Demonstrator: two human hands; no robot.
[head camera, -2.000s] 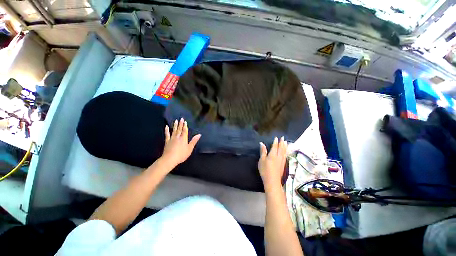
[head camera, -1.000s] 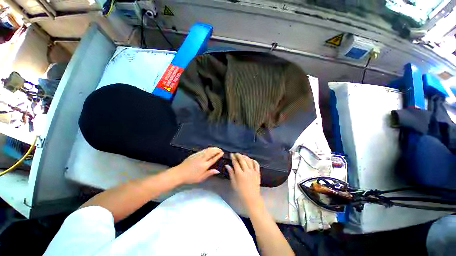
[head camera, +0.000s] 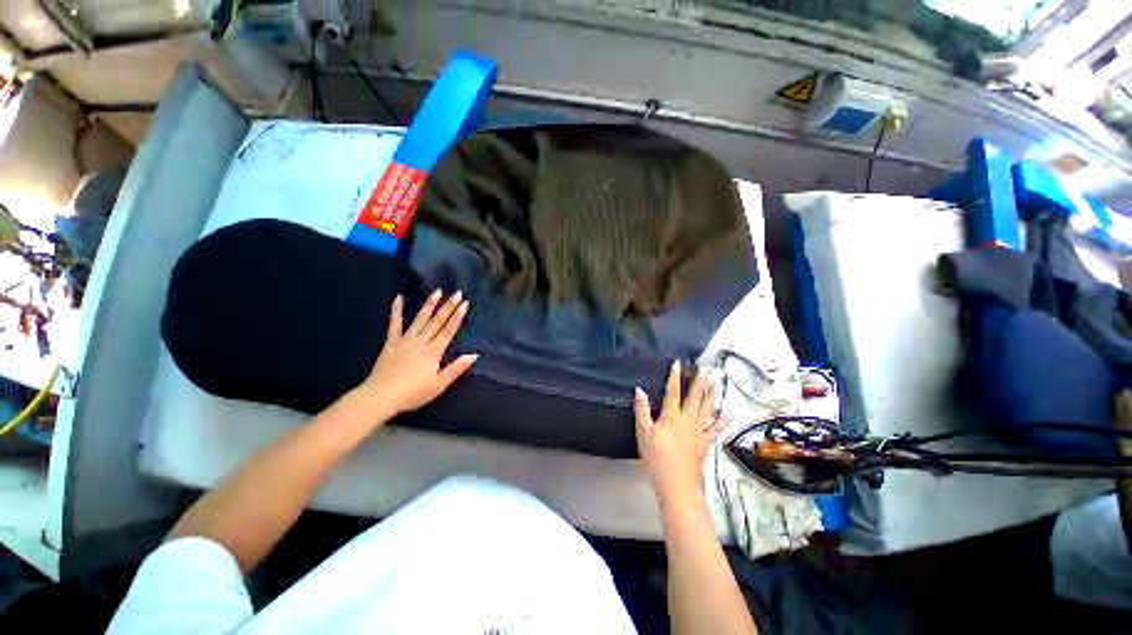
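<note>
A dark blue-grey garment with a ribbed brown-olive lining lies over the right part of the black padded buck. A stitched seam runs along its near side. My left hand lies flat with spread fingers on the garment's left edge, beside the bare part of the buck. My right hand lies with fingers apart at the garment's right near corner. Neither hand grips anything. The steam iron rests on a rumpled pale cloth, right of my right hand.
A blue swing arm with a red label stands behind the buck. The white padded table lies beneath. Black hoses run right from the iron. A second white table at right holds dark cloth; part of another person shows at the right edge.
My hands have moved apart from the near edge, left hand up and left, right hand to the right. The blue-grey strip now runs down over the near side with its seam lower.
</note>
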